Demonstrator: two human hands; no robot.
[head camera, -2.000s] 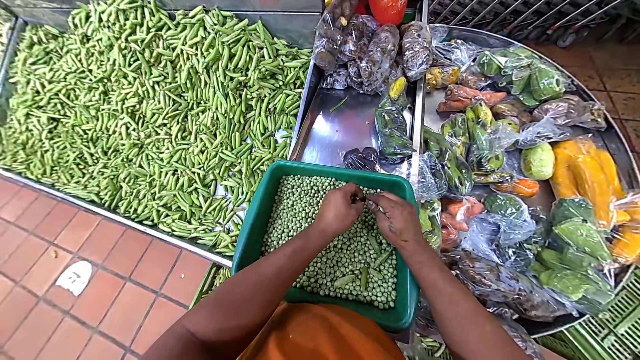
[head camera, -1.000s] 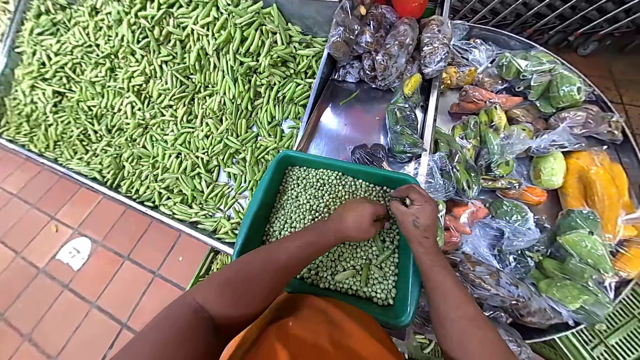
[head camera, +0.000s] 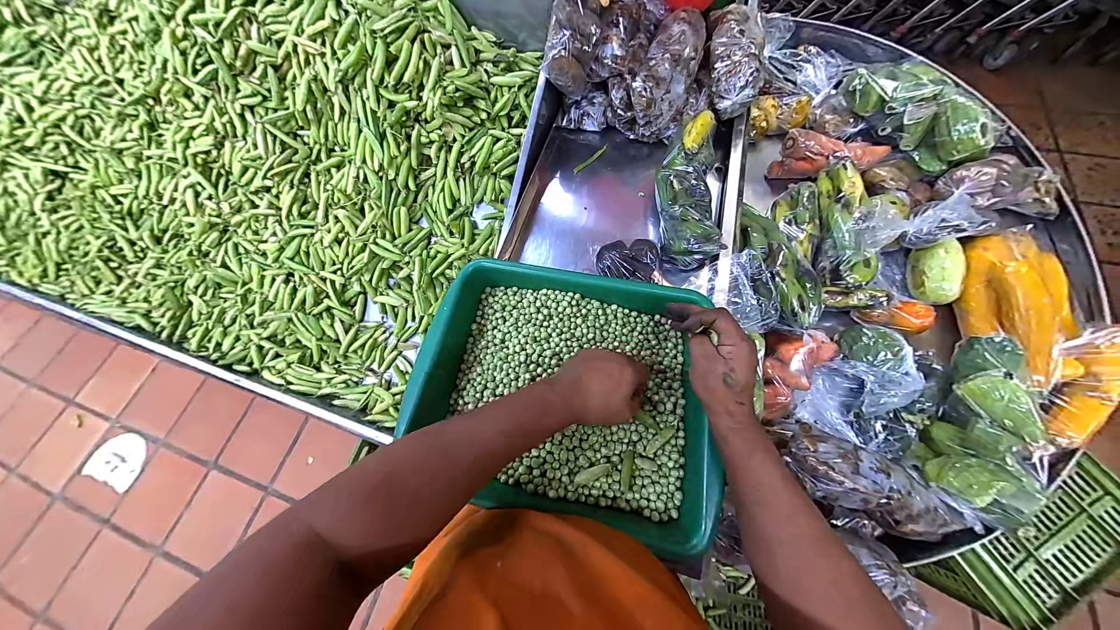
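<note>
A green plastic tub (head camera: 426, 385) of shelled green peas (head camera: 534, 341) stands before my orange garment. My left hand (head camera: 604, 387) is low over the peas inside it, fingers curled under; whether it holds anything is hidden. Several green pods (head camera: 627, 470) lie on the peas just below that hand. At the tub's right rim is my right hand (head camera: 719, 354), its dark-stained fingers bent around a small green piece, seemingly a pod. A wide heap of green pea pods (head camera: 262, 175) spreads over the metal display at the left.
Beyond the tub is a metal tray (head camera: 569, 201) with bagged vegetables. A round metal stand at the right bears bagged carrots (head camera: 827, 153), green produce and yellow produce (head camera: 1015, 297). A green slatted crate (head camera: 1032, 534) is at the lower right, a tiled floor (head camera: 184, 429) at the left.
My hands were close together above the peas two seconds ago. Now they are apart, the left lower over the peas and the right at the tub's right rim.
</note>
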